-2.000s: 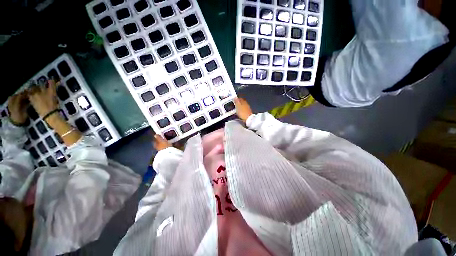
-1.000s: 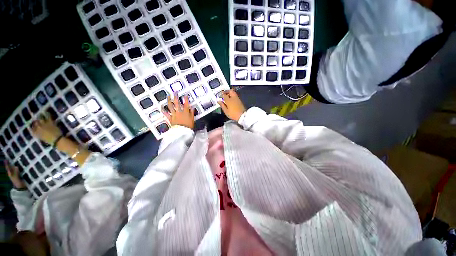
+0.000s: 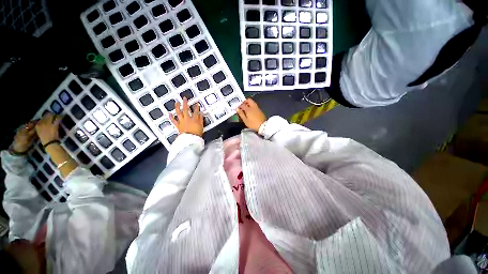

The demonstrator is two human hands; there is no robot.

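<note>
A large white pocket tray (image 3: pixel 222 62) lies slanted in front of me, its near end towards my body. Dark rounded-square units (image 3: pixel 194 70) fill most visible pockets; one pocket (image 3: pixel 152 73) further up looks pale. Some near units shine brightly. My left hand (image 3: pixel 188 119) lies over the near rows with its fingers spread, covering a few pockets; no held part shows. My right hand (image 3: pixel 250 114) is at the tray's near right corner, fingertips at the rim; whether it grips the rim is unclear.
A neighbour's hands (image 3: pixel 47 128) work over another tray (image 3: pixel 128 152) at the left. A third tray (image 3: pixel 327 69) lies at the upper right, beside a person's white sleeve (image 3: pixel 374 69). Yellow-black floor tape (image 3: pixel 315 111) and cardboard boxes (image 3: pixel 444 176) are at the right.
My left hand has moved from the tray's near left corner onto its near rows, fingers spreading. My right hand stays at the right corner. The neighbour's tray and hands have shifted.
</note>
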